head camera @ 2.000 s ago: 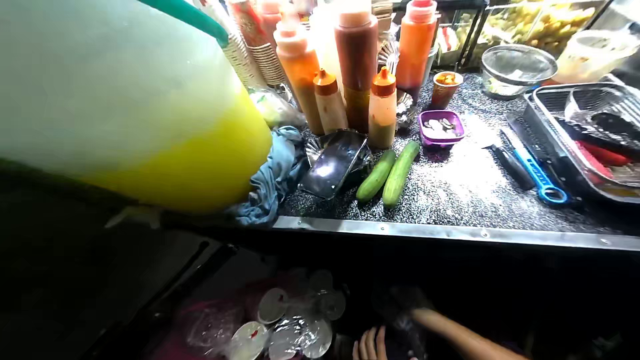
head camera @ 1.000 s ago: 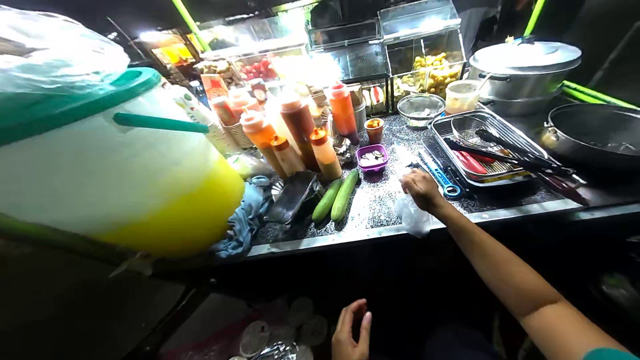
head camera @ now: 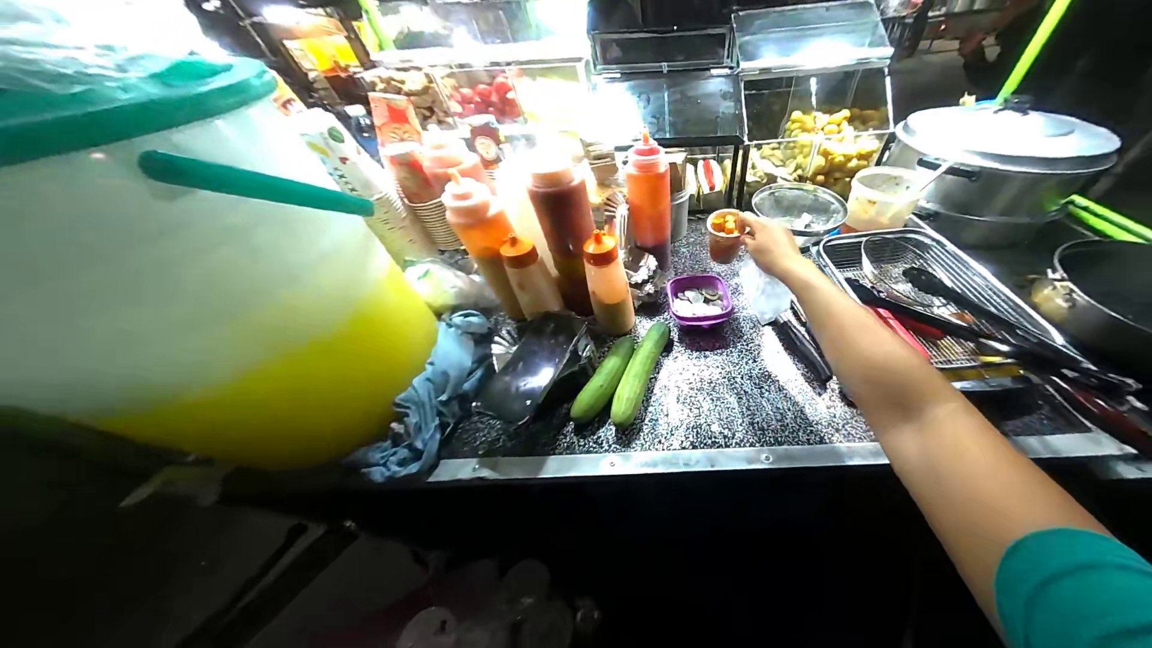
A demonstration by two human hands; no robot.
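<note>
My right hand (head camera: 770, 245) reaches over the counter, its fingertips at the rim of a small paper cup (head camera: 724, 239) with orange pieces on top. A clear plastic bag (head camera: 764, 290) hangs below the same hand. Left of it stands a purple plastic bowl (head camera: 700, 301) holding coins. Two cucumbers (head camera: 640, 374) lie side by side near the counter edge, next to a black tray (head camera: 531, 367). Squeeze bottles (head camera: 650, 200) of orange and brown sauce stand behind them. My left hand is out of view.
A big bucket (head camera: 216, 270) of yellow liquid fills the left, a blue cloth (head camera: 430, 396) beside it. To the right are a wire-rack tray (head camera: 936, 297) with black tongs, a lidded metal pot (head camera: 1008, 162) and a pan (head camera: 1111, 288). The counter has a metal edge (head camera: 765, 457).
My right hand has come up from below the counter with a clear bag and moved to the paper cup. My left hand, seen low in the earlier frame, has left the view.
</note>
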